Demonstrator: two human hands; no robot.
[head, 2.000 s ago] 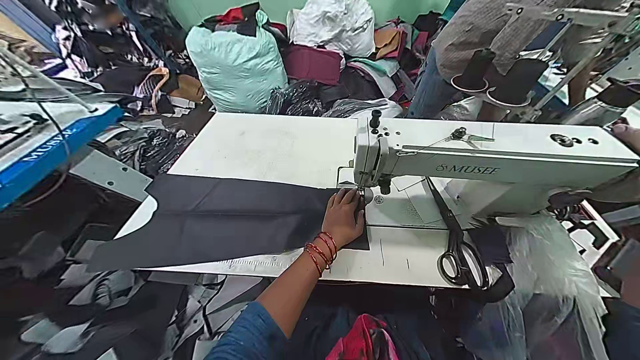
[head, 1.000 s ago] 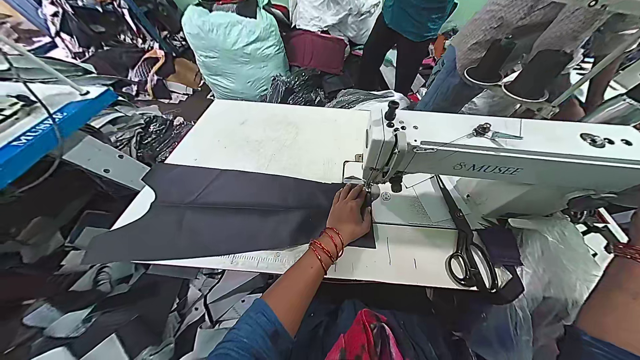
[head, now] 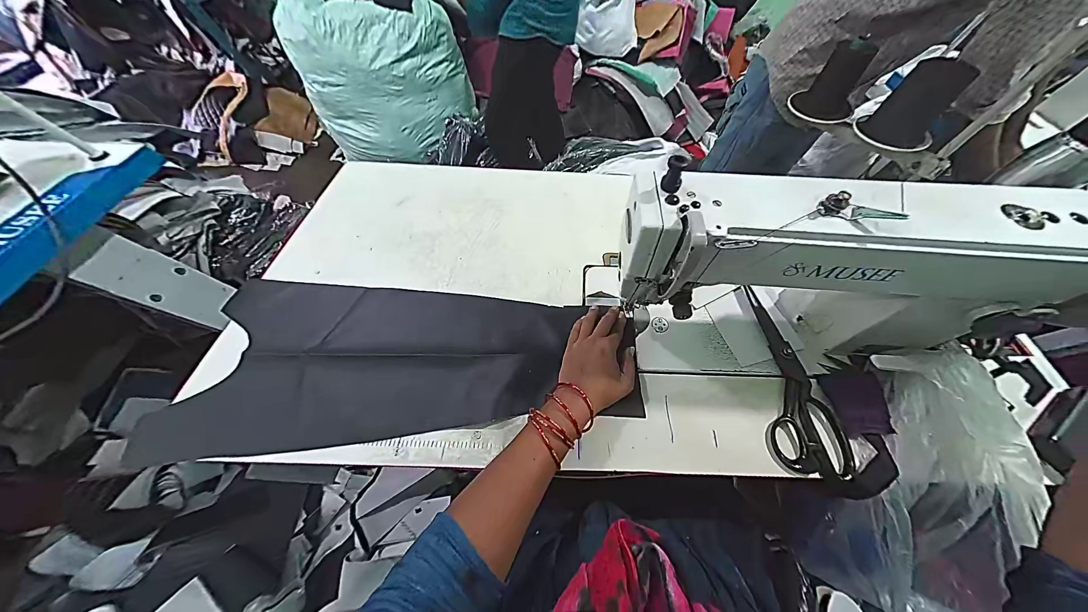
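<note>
My left hand (head: 597, 357) lies palm down on the right end of a dark fabric panel (head: 408, 357), fingertips close to the presser foot of a white Musee sewing machine (head: 816, 246). The panel spreads leftward over the white machine table (head: 459, 217), its lower left part hanging past the front edge. Red bangles circle my left wrist. Of my right arm, only part of the forearm and sleeve shows at the right edge; the hand is out of frame. Black-handled scissors (head: 803, 408) rest right of the needle area, blades pointing up toward the machine arm.
Two dark thread cones (head: 918, 102) stand behind the machine. Clear plastic (head: 943, 459) hangs at the table's right end. A full pale green sack (head: 374, 76), cloth heaps and a person in a teal top (head: 535, 21) are behind the table. Scraps cover the floor at left.
My right hand, at the machine's far right end two seconds ago, has left the frame. The person in teal, absent in the oldest frame, has moved left behind the table. My left hand stays by the needle.
</note>
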